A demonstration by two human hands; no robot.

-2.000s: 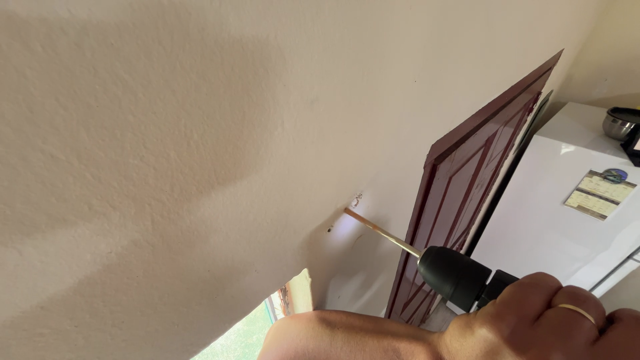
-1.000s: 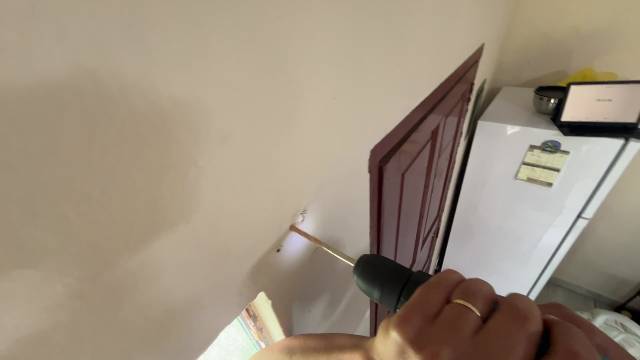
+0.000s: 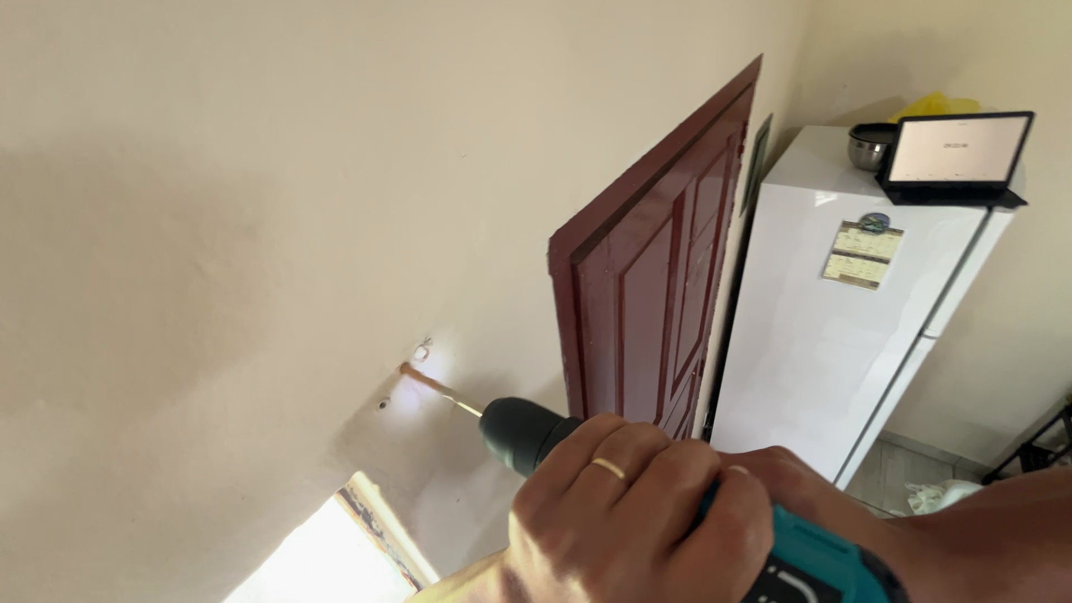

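A teal and black cordless drill (image 3: pixel 825 557) lies across the lower right, its black chuck toward the wall. My left hand, with a ring on one finger (image 3: pixel 636 502), wraps over the drill's front body behind the chuck. Behind it my right hand (image 3: pixel 775 465) is around the drill, mostly hidden by the left hand and the tool. The drill bit (image 3: pixel 444 389), coated with reddish-brown dust, has its tip at the painted wall (image 3: pixel 352 209), in a bright patch of light. A chipped spot (image 3: pixel 422 350) is just above the tip, and a small dark hole (image 3: pixel 383 404) is below left.
A dark red panelled door (image 3: pixel 645 318) is right of the drilling spot. Beyond it stands a white refrigerator (image 3: pixel 787 335) carrying a metal bowl (image 3: pixel 868 151), an open laptop (image 3: pixel 959 151) and a yellow bag (image 3: pixel 934 105). A bright opening (image 3: pixel 322 553) is at the lower left.
The view has shifted, showing more of the refrigerator and its top than two seconds ago. Both hands remain at the drill, and the bit's tip remains at the wall.
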